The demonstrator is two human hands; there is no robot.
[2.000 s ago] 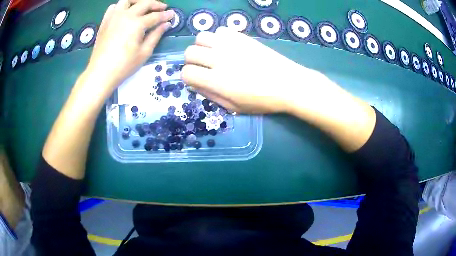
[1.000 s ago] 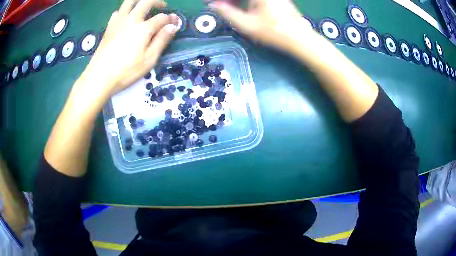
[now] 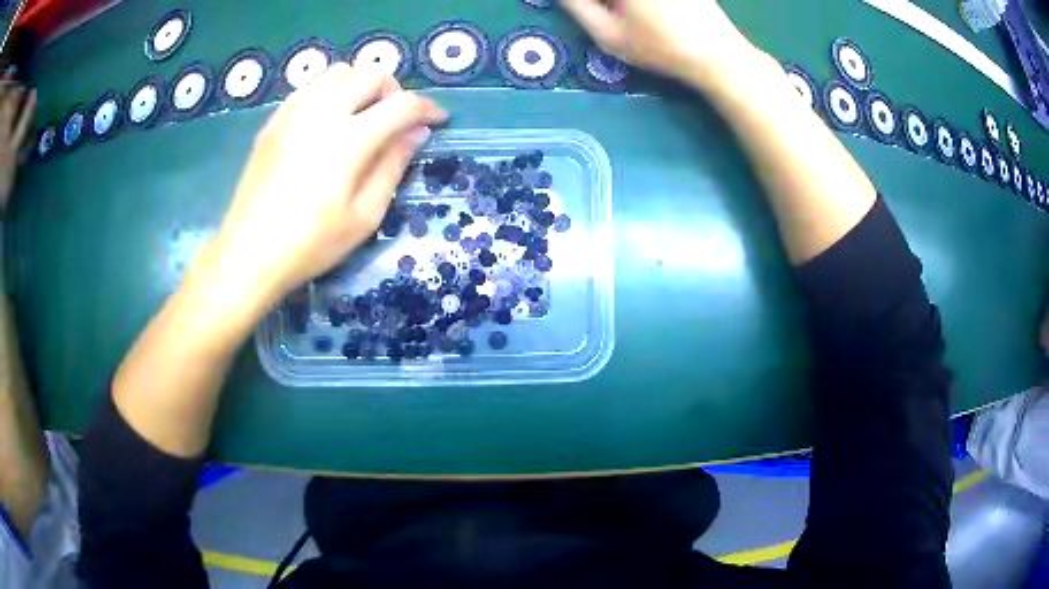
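Note:
A clear plastic tray (image 3: 592, 276) with many small dark round parts (image 3: 403, 311) and some pale ones lies on the green table. A curved row of dark-rimmed discs with white centres (image 3: 453, 51) runs behind it. My left hand (image 3: 334, 161) is over the tray's upper left, thumb and fingertips close together; I cannot tell if it holds a part. My right hand (image 3: 650, 35) is at the top edge, partly cut off, beside a disc with a darker centre (image 3: 606, 66); its fingertips are hard to see.
Single discs lie behind the row at the left (image 3: 169, 36) and right (image 3: 851, 62). A white strip (image 3: 955, 44) crosses the upper right. Another person's hand (image 3: 14, 115) shows at the left edge, and a pale sleeve (image 3: 1010, 437) at the right edge.
My left hand has moved down from the row to over the tray. My right hand went from above the tray to the row and further right. The tray turned and then straightened.

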